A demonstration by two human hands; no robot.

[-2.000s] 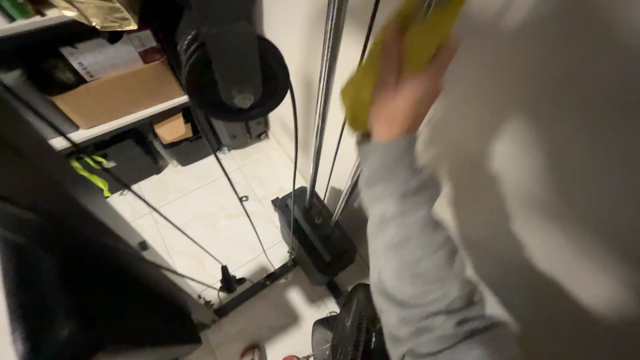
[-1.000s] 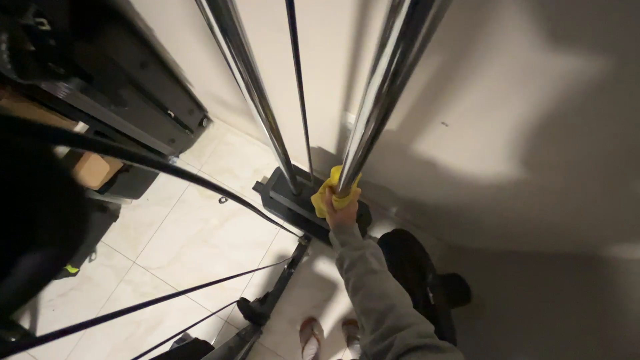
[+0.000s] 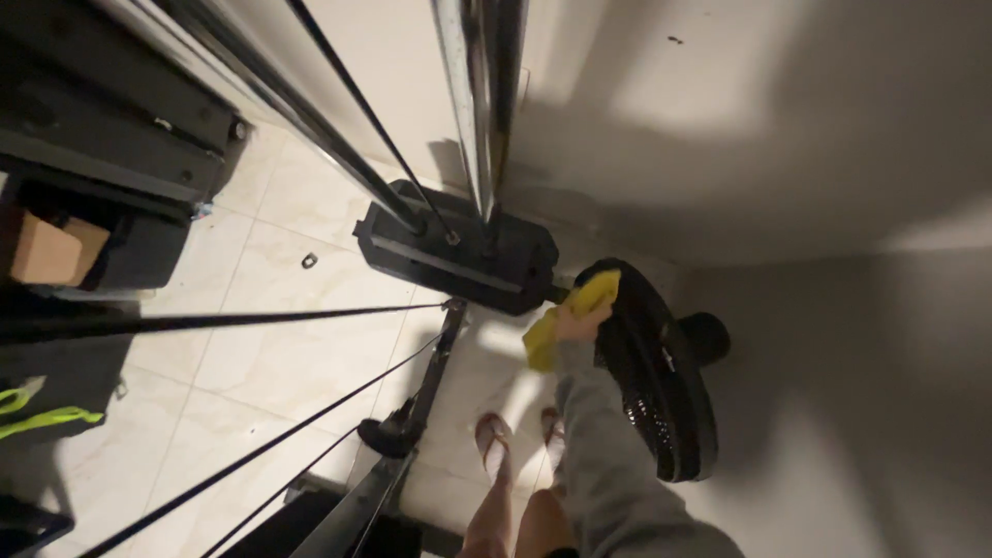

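Observation:
A yellow cloth (image 3: 595, 298) is held in my right hand (image 3: 583, 322), which comes up from a grey sleeve at the lower right. The hand is blurred and lies between a black weight stack (image 3: 465, 260) with chrome guide rods (image 3: 474, 116) and a round black fan-like object (image 3: 659, 380). Whether the cloth touches either of them I cannot tell. A dark cable (image 3: 364, 101) runs down to the stack between the rods. My left hand is out of the frame.
Black cables (image 3: 310, 418) cross the left side toward a black frame bar (image 3: 434, 372). My feet in flip-flops (image 3: 492, 446) stand on the tiled floor below. Dark shelving with a cardboard box (image 3: 54, 248) is at the left, and a small ring-like part (image 3: 309, 261) lies on the tiles.
A second ago my right hand had the yellow cloth around the foot of a chrome rod; now hand and cloth are off the rod, to its right, near the round black object.

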